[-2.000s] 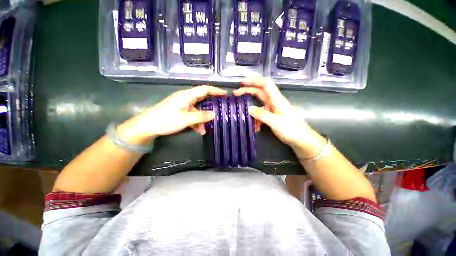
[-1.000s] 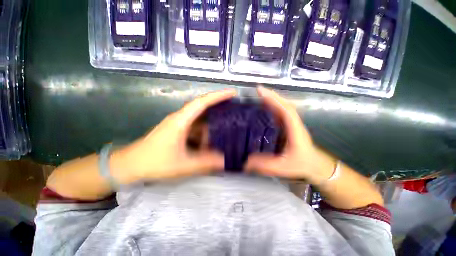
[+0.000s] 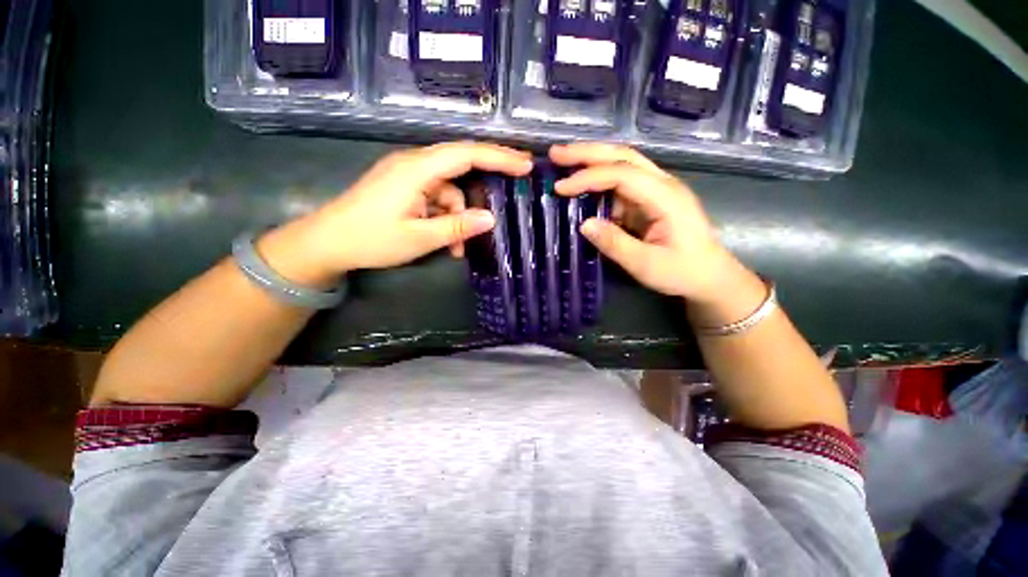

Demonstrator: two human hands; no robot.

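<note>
A row of several purple-black phones stands on edge, side by side, on the dark green bench at the wearer's front edge. Purple keys show at the near end of the leftmost phone. My left hand grips the row's far left end with thumb and fingers. My right hand grips its far right end. The clear pocket tray lies just beyond, holding several phones back up, each with a white label; its far part is cut off by the frame's top.
Stacked clear trays lie at the left edge of the bench. A pale curved strip crosses the top right corner. A red item and whitish material show below the bench at right.
The phones, blurred between both hands one second ago, are now in an upright row with the keypad end near me. My hands have moved to the row's far end.
</note>
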